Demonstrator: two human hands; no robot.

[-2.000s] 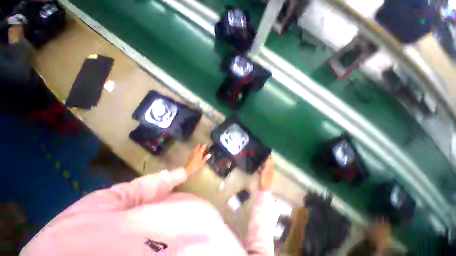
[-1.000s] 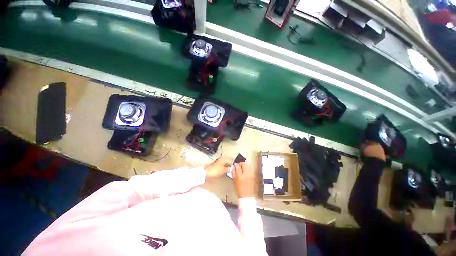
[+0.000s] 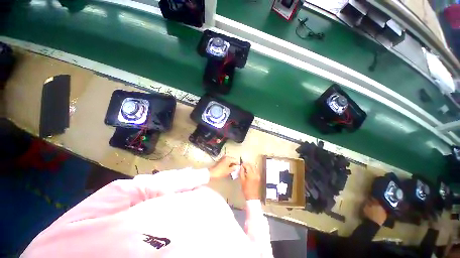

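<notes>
My left hand [image 3: 223,168] and my right hand [image 3: 249,177] meet fingertip to fingertip over the bench. Between them is a small foam pad [image 3: 241,162], seen nearly edge-on, with a white release liner [image 3: 235,173] at the left fingertips. Just beyond, an opened speaker unit lies on the bench: a front housing half [image 3: 240,123] with a round silver speaker driver [image 3: 215,115], and a smaller rear housing half [image 3: 207,141] with red wires, nearer me. A carton tray [image 3: 299,182] holding white and black pads stands right of my hands.
A second opened unit [image 3: 162,112] lies left; a black panel [image 3: 55,106] lies far left. Foam strips [image 3: 323,176] are heaped right of the tray. The green conveyor [image 3: 282,85] carries units. Another person's hand [image 3: 375,211] touches a unit at right.
My hands stay together, but the pad between them has turned from showing its flat black face to nearly edge-on. At right, the other person's hand and a unit have moved from the conveyor onto the bench.
</notes>
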